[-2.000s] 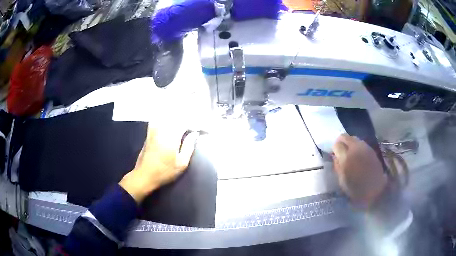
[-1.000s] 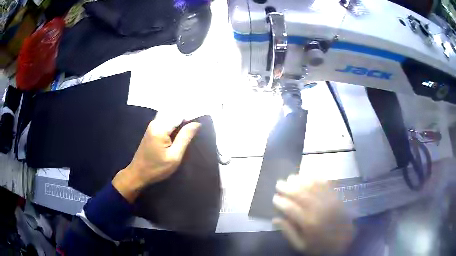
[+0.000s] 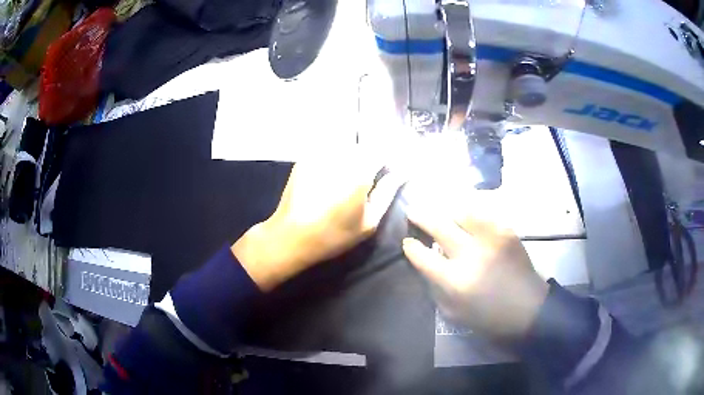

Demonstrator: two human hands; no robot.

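Note:
A black fabric panel (image 3: 177,193) lies left of the needle and runs under my left hand to the table's front edge. My left hand (image 3: 320,212) presses on it, thumb and fingers close together at the fabric edge. My right hand (image 3: 471,262) is beside it, fingertips at the same dark fabric just in front of the needle area. A narrow dark piece hangs below my hands; where it ends and the panel begins is unclear. The white sewing machine head (image 3: 424,62) stands above. Lamp glare hides the presser foot, needle and some fingertips.
Dark scissor handles (image 3: 678,262) lie at the far right, beside a black strip (image 3: 642,193) and a white strip (image 3: 606,200). A grey oval guard (image 3: 301,38) hangs left of the head. A red plastic bag (image 3: 75,69) is upper left. A printed ruler (image 3: 116,287) runs along the front edge.
My right hand went from the right side to the front with a narrow black piece, then up beside my left hand. My left hand and the panel's right part moved right towards the needle.

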